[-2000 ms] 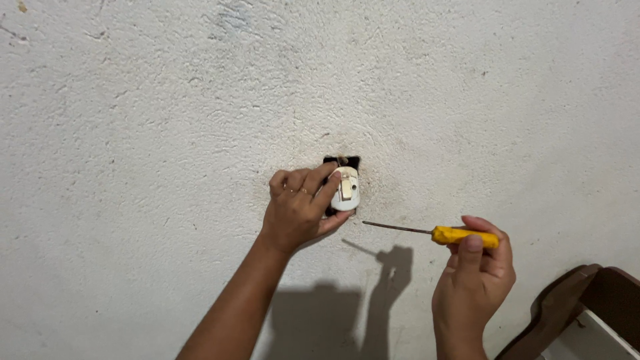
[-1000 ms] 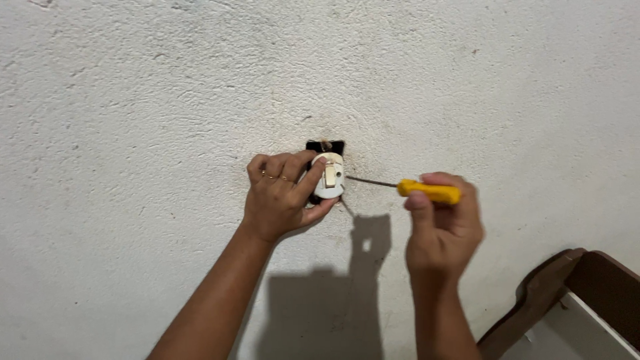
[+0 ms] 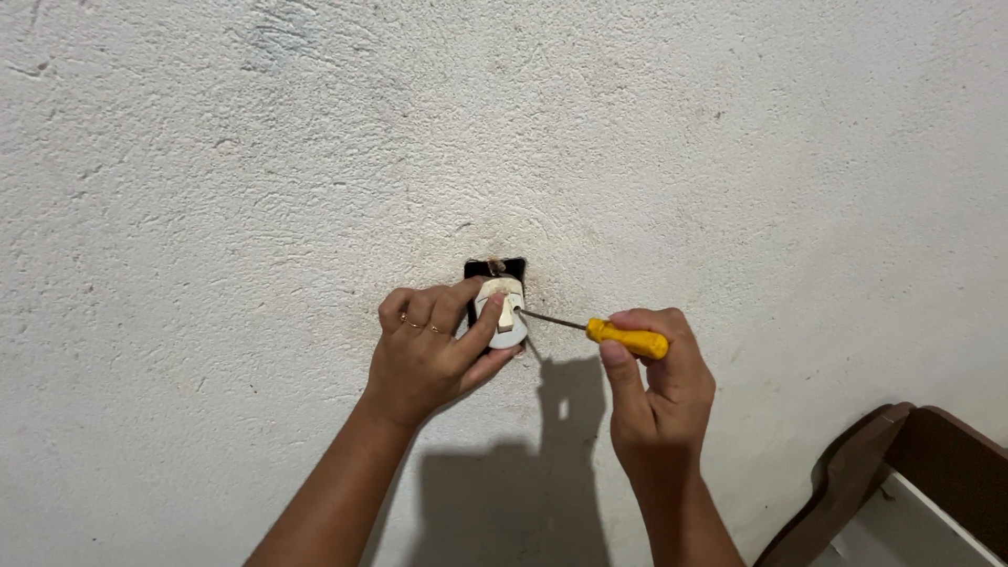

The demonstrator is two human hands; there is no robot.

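A white rocker switch (image 3: 508, 335) with a rounded body sits in front of a dark rectangular wall-box opening (image 3: 494, 268). My left hand (image 3: 429, 339) grips the switch from the left, thumb on its face and other fingers around its edges; rings show on two fingers. In my right hand (image 3: 661, 378) is a screwdriver with a yellow handle (image 3: 628, 339), held between thumb and fingers. Its thin shaft points left, and the tip is at the small hole on the right side of the switch face. The back of the switch is hidden.
A rough, white-painted wall (image 3: 236, 197) surrounds the opening, with smudges near it. Shadows of my hands and upper body fall on the wall below. At the lower right stands a dark brown piece of furniture, apparently wooden (image 3: 858, 465), with a pale panel inside its frame.
The screwdriver in my right hand has moved from below and right of the switch up to the hole on its face. My left hand has kept its hold on the switch.
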